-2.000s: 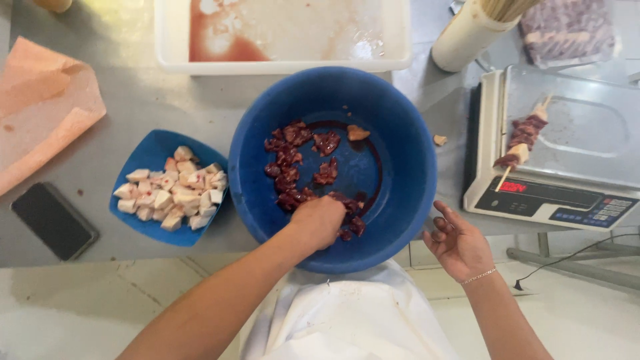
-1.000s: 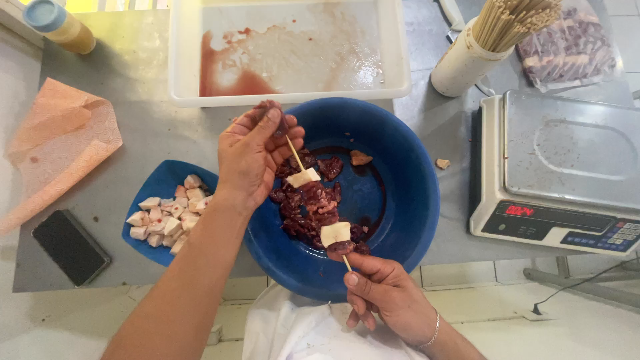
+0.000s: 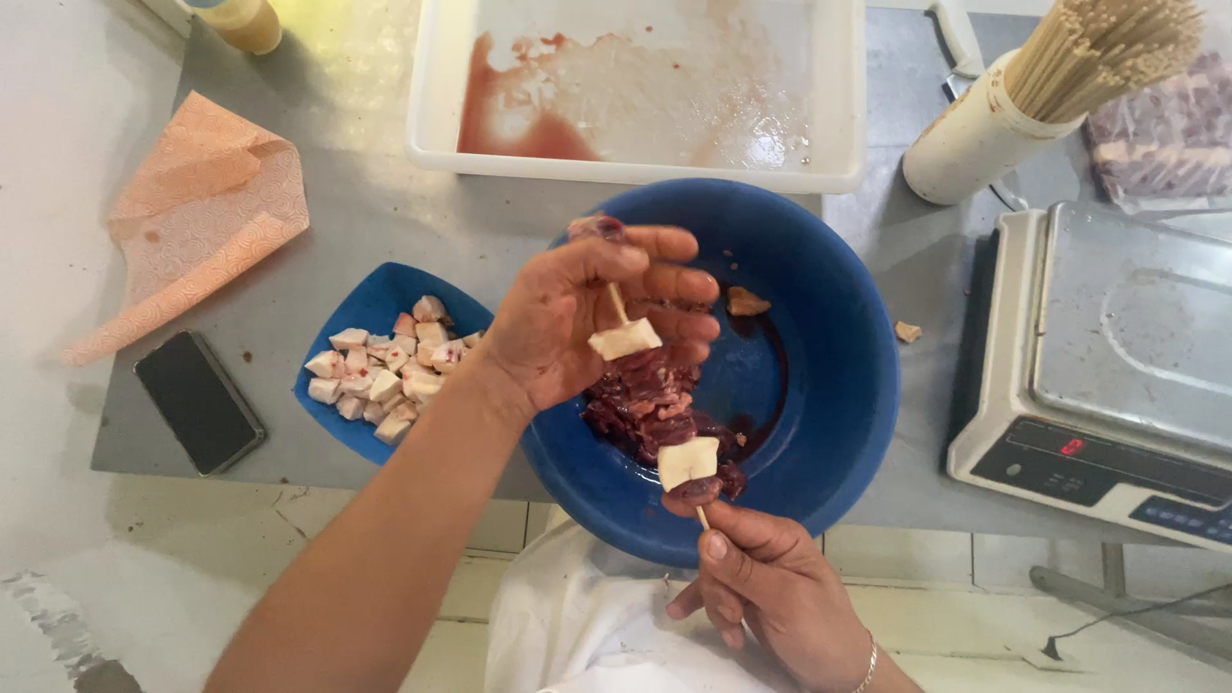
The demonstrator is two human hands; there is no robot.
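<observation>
My right hand [image 3: 770,577] pinches the lower end of a wooden skewer [image 3: 616,302] over the front rim of a blue plastic bowl [image 3: 857,385]. Threaded on it are white chunks, one near each end [image 3: 689,462], with dark red meat [image 3: 695,489] below the lower one. Above the bowl, my left hand [image 3: 616,318] pinches a dark piece of meat [image 3: 608,227] at the skewer's upper end, its other fingers spread. Cut dark red meat [image 3: 635,414] lies in the bowl, partly behind the skewer. A smaller blue bowl [image 3: 332,318] of pale chunks [image 3: 390,371] sits left, partly behind my left forearm.
A white tray [image 3: 635,173] with reddish liquid stands behind the bowl. At right are a digital scale [image 3: 1136,327], a white holder [image 3: 972,140] of wooden skewers and a knife [image 3: 955,38]. A phone [image 3: 199,402] and an orange patterned sheet [image 3: 212,212] lie left.
Two seconds ago a loaded skewer lay on the scale and my left hand was in the meat; now the scale's plate shows no skewer, and both hands are at one above the bowl.
</observation>
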